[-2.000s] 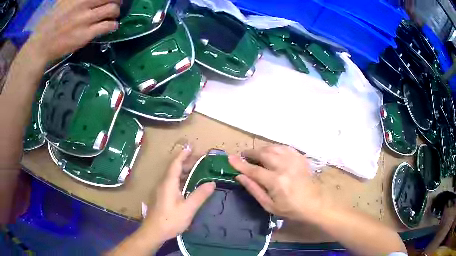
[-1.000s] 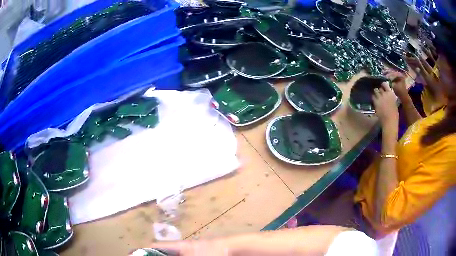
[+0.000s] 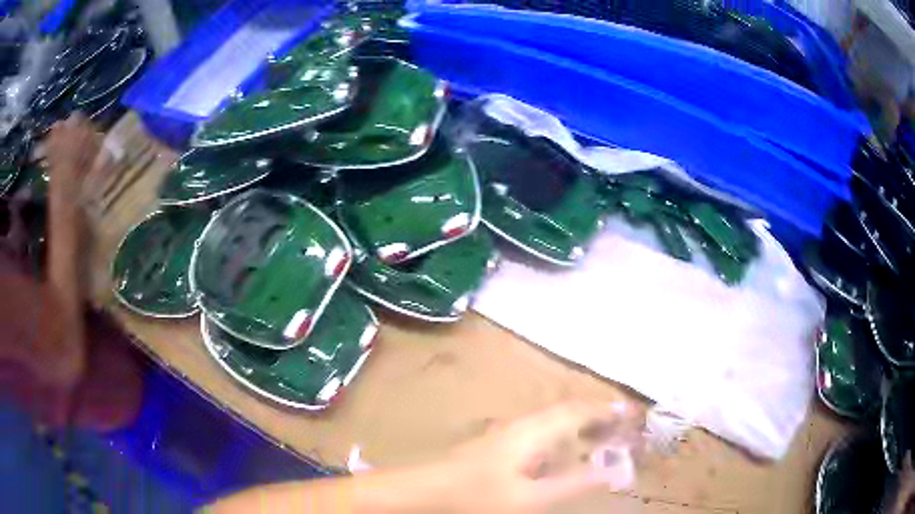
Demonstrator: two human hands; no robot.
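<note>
My left hand reaches in from the lower left, low over the board. It is blurred, and I cannot tell whether its fingers hold anything. Its fingertips are at small clear-white crumpled blobs, and another blob lies just beyond them. My right hand is not in view. The car body that was between my hands earlier does not show now. Loose green body panels lie along the far edge of the white sheet.
Glossy green car shells are piled at the left on the tan board. More shells stand at the right edge. Blue bins are behind the sheet. Another person's arm is at the far left. A white scrap lies near the front edge.
The view swung right and then back left. Both hands were on a green shell at first; now my left hand is out at the blobs, and my right hand and that shell are out of view.
</note>
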